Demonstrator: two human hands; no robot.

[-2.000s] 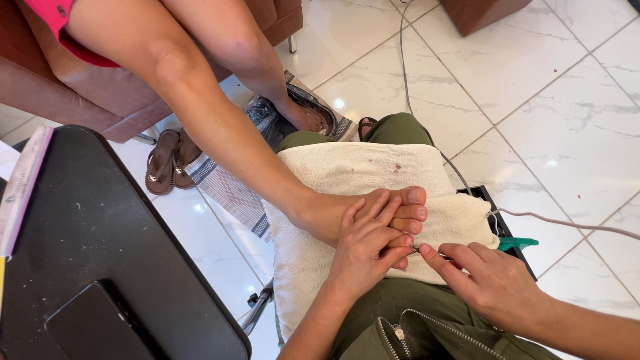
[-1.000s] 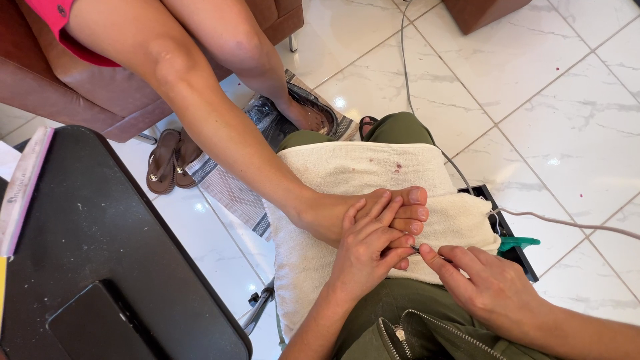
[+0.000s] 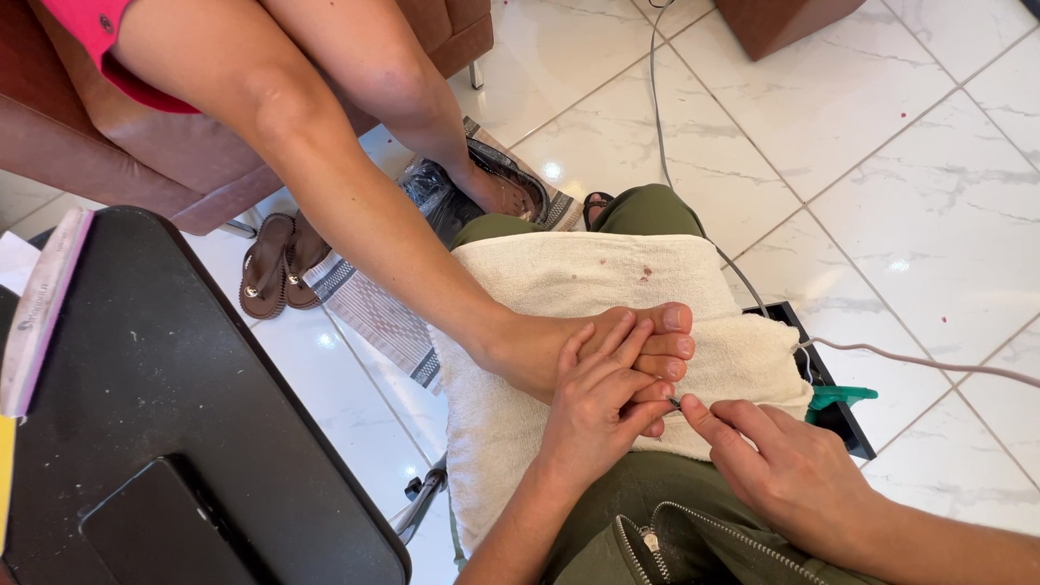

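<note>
Another person's bare foot (image 3: 561,341) rests on a cream towel (image 3: 569,268) laid over my lap, its toes pointing right. My left hand (image 3: 597,398) grips the front of the foot, fingers across its top and thumb and forefinger around a smaller toe. From the right, my right hand (image 3: 780,455) holds a small metal tool (image 3: 675,402) with its tip at that toe's nail. Most of the tool is hidden by my fingers, so its exact kind cannot be told. Small reddish spots (image 3: 646,274) mark the towel.
A black tabletop (image 3: 146,341) at the left bears a dark phone (image 3: 162,528) and a nail file (image 3: 45,317). Right of the towel are a black tray (image 3: 849,426), a green object (image 3: 841,396) and a cable (image 3: 918,357). Brown flip-flops (image 3: 264,268) lie near a patterned mat (image 3: 374,317).
</note>
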